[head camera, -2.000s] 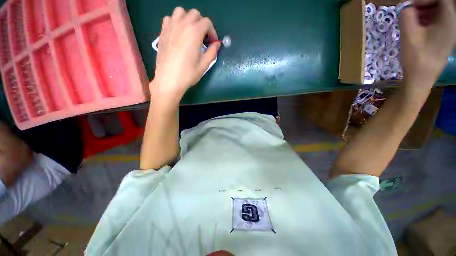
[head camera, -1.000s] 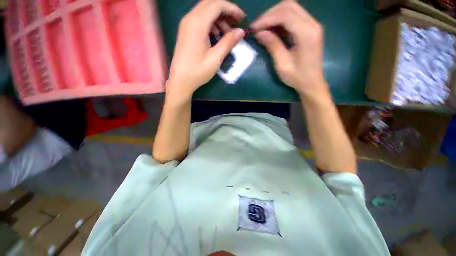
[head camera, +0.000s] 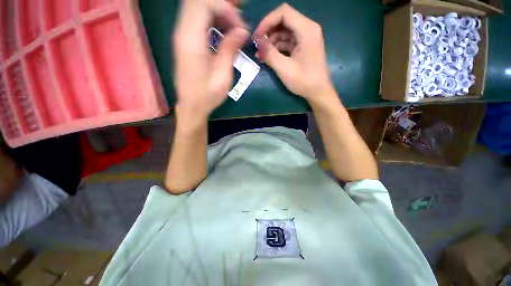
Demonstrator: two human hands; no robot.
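Observation:
A white housing with a dark window lies tilted under my left hand, above the dark-green bench. A small blue patch shows at its upper left end. My left hand is blurred and covers much of the housing; its thumb and fingers are closed near the upper end. My right hand is just right of it, thumb and index finger pinched on a tiny silvery part. The fingertips of the two hands are close but apart. Whether wires run between them cannot be told.
A pink parts tray is at the left. An open carton of white rings stands at the right, with another carton edge behind it. A lower carton with clear bags sits below the bench edge. A coworker's sleeve shows at lower left.
Since two seconds ago my right hand has come from the ring carton to beside my left hand. Since one second ago the hands have parted slightly, and the view has shifted.

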